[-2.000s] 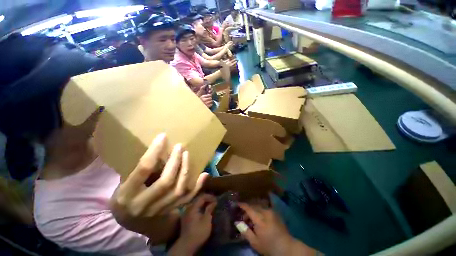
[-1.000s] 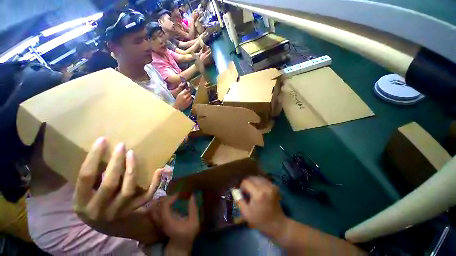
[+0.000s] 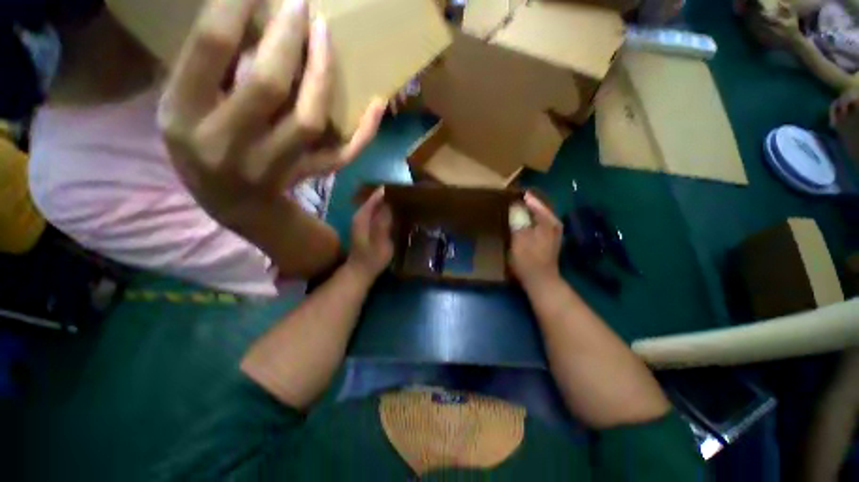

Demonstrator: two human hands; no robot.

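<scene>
An open brown mailer box (image 3: 490,261) sits at the bench edge in front of me. Inside lie a shiny clear bag (image 3: 429,247) with something dark and a small blue patch (image 3: 461,252). My left hand (image 3: 373,235) grips the box's left side. My right hand (image 3: 535,240) grips its right side and has a white cover on the thumb. A black bundled cable (image 3: 598,240) lies on the green mat to the right of the box.
Another person's hand (image 3: 254,113) holds up a carton at upper left. Open cartons (image 3: 499,80) stand beyond my box. A flat cardboard sheet (image 3: 669,118), power strip (image 3: 671,42), white-blue disc (image 3: 801,158) and closed carton (image 3: 786,268) lie right. A pale pipe (image 3: 753,331) crosses lower right.
My view has tilted down. My hands have moved out of the box interior to its two sides, and the box now faces me squarely. The bagged item lies in it.
</scene>
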